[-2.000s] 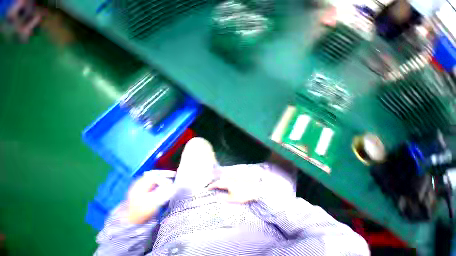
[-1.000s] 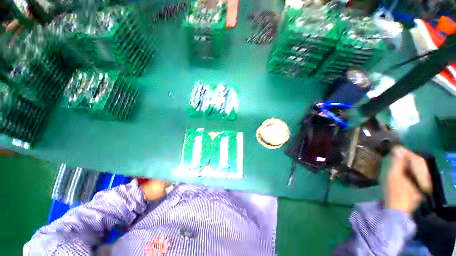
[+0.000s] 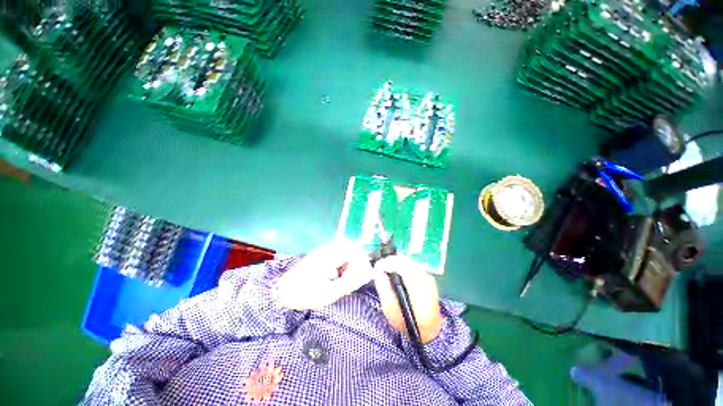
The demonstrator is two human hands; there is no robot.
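A green circuit board (image 3: 402, 218) with two white strips lies on a pale fixture plate (image 3: 446, 244) in front of me. My right hand (image 3: 412, 305) grips a black soldering iron (image 3: 403, 300); its thin tip points up over the board's near part. My left hand (image 3: 321, 277) is beside it at the board's near left corner, overexposed, with its fingers curled inward. I cannot tell whether it holds anything. A small board stack (image 3: 408, 125), component side up, sits just beyond the fixture.
A round yellow-brown container (image 3: 511, 202) is right of the board. A dark soldering station (image 3: 602, 246) with a blue cable stands further right. Tall board stacks (image 3: 202, 83) are at left, ahead and far right. A blue bin (image 3: 143, 305) holding boards is lower left. Loose components (image 3: 511, 12) lie far ahead.
My right hand has come from the station at the right to the board and now holds the iron. My left hand has moved up from my lap to the board's near edge.
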